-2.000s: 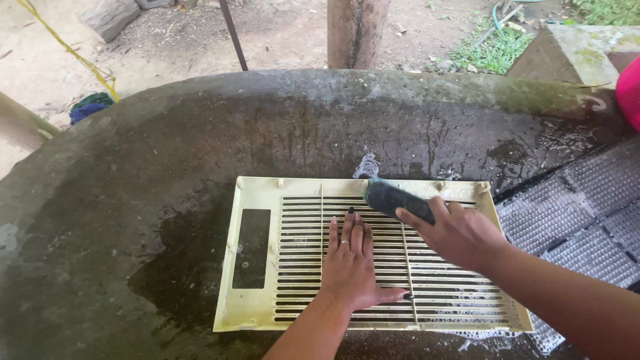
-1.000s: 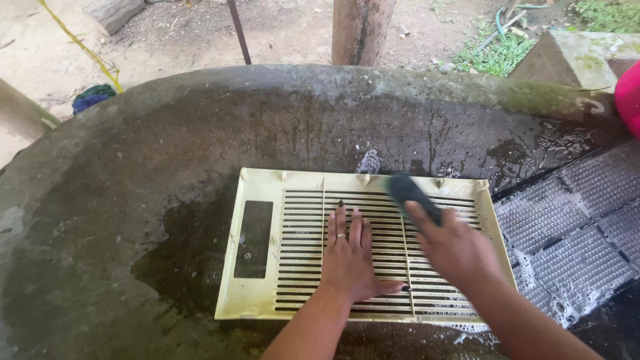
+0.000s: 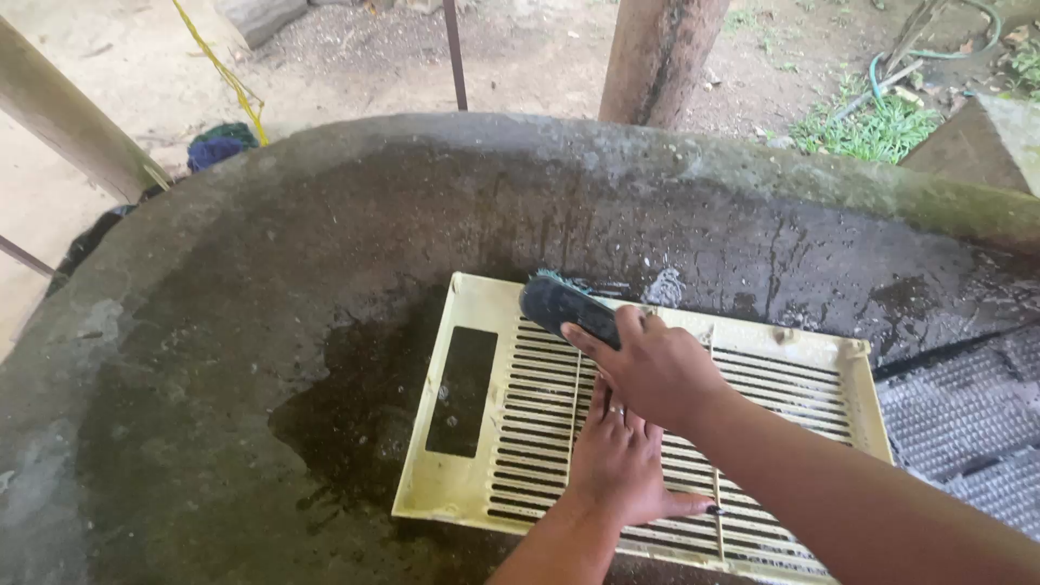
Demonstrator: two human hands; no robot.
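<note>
A cream plastic louvred grille panel [image 3: 467,487] lies slightly turned in a wet concrete basin, its rectangular cut-out at the left. My left hand [image 3: 621,467] presses flat on the slats near the middle, fingers spread and a ring on one finger. My right hand [image 3: 662,366] grips a dark scrubbing brush [image 3: 561,305] with greenish bristles, held over the panel's upper left edge. The right hand partly covers the left hand's fingertips. White suds [image 3: 665,288] cling to the basin wall just beyond the panel's far edge.
The basin's rounded concrete rim [image 3: 487,126] curves around the far side and left. Dark textured mats [image 3: 967,414] with foam lie at the right. Beyond the rim stand a wooden post [image 3: 662,61] and a thin metal rod [image 3: 455,57]; a yellow rope [image 3: 223,73] hangs at the left.
The right hand has moved left across the panel with the brush, from the upper right part to the upper left edge. My left hand stays on the slats.
</note>
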